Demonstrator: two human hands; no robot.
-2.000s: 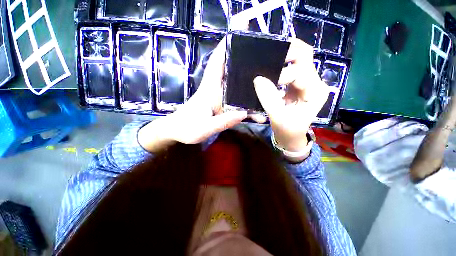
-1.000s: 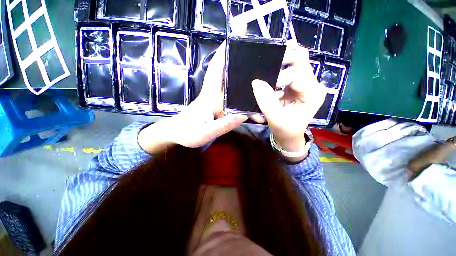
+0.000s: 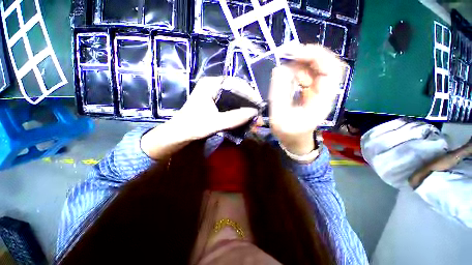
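My left hand holds a dark panel, which is seen tilted and foreshortened between the thumb and fingers. My right hand is raised just right of the panel, blurred and overexposed, with its fingers curled; whether it holds anything cannot be told. A white grid sheet lies over the black parts tray behind my hands. The tray's pockets hold dark rectangles with strong glare.
Another white grid sheet lies on the green bench at left, and one at right. A dark scrap lies on the green surface. A blue stool stands at left. Another person's arm is at right.
The panel, earlier held flat facing the camera, is now tilted and lower in my left hand. My right hand has come off its face and moved right. The view has shifted slightly.
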